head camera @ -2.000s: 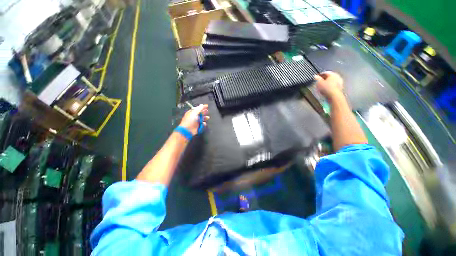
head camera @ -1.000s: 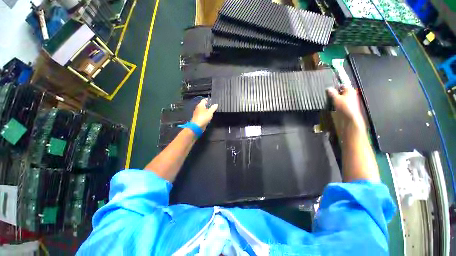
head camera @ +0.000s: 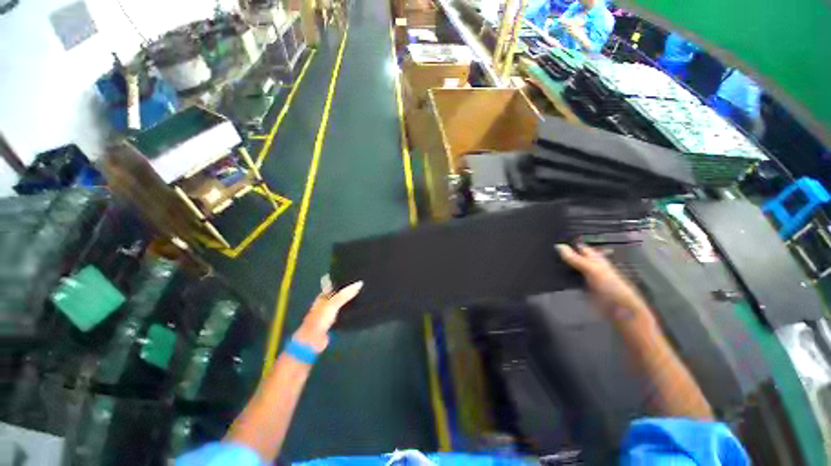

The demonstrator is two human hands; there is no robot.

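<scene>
A long flat matte black foam strip [head camera: 446,264] is held level between both hands, its near left part over the floor and its right part over the black stacks. My left hand [head camera: 325,310], with a blue wrist strap [head camera: 300,351], grips its left end; a small pale thing shows by the fingers. My right hand [head camera: 597,273] grips its right end, slightly blurred. Behind it, several black foam strips [head camera: 610,159] lie in a fanned pile. The strip's underside is hidden.
An open cardboard carton [head camera: 483,118] stands beyond the strip. Stacked green board panels [head camera: 679,114] lie at back right, near a blue stool [head camera: 795,206]. Racks with green squares [head camera: 88,298] stand at left, with a low cart [head camera: 196,155] behind. People in blue are at the far right.
The view has swung left towards the aisle. Both hands have lifted the strip off the black stack and moved it left. Its ribbed face showed before; a plain face shows now.
</scene>
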